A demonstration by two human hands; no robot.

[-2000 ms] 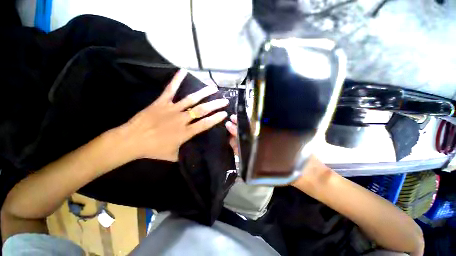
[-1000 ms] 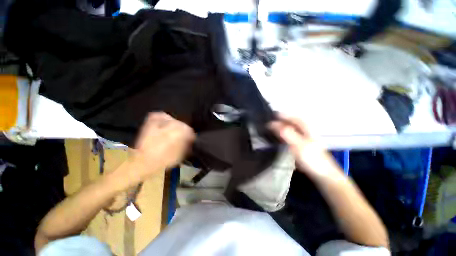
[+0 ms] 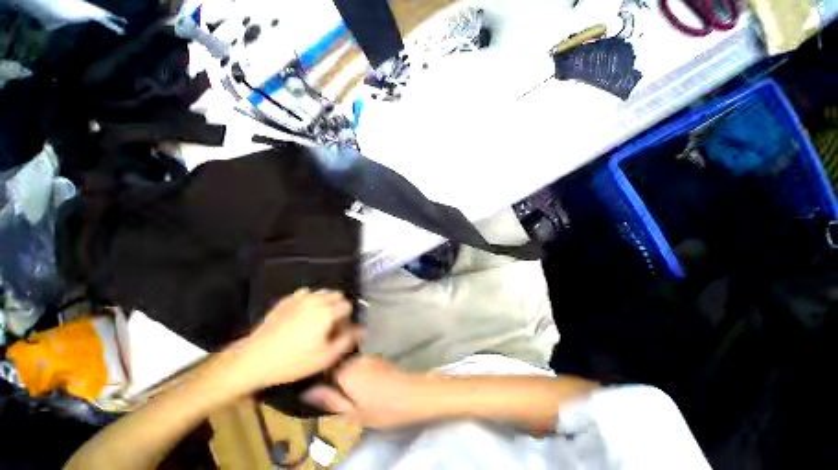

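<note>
The dark garment (image 3: pixel 230 239) lies over the table's left part and hangs toward the lap. My left hand (image 3: pixel 312 332) is closed on the garment near its lower right edge. My right hand (image 3: pixel 354 393) is just below it at the garment's lower edge, blurred; its fingers are against the cloth, but its hold is unclear. A narrow dark fabric strip (image 3: pixel 413 204) runs from near the needle area down to the right, across the table edge, its end over the lap.
Red scissor handles (image 3: pixel 700 13) and a dark scrap (image 3: pixel 597 66) with a yellowish item (image 3: pixel 581 39) lie on the white table (image 3: pixel 459 138). A blue basket (image 3: pixel 675 257) stands at right. An orange item (image 3: pixel 60 360) is at left, cardboard (image 3: pixel 234 439) below.
The view has turned, showing more of the basket. Both hands have come together at the garment's lower edge. The narrow strip now lies stretched apart from my hands.
</note>
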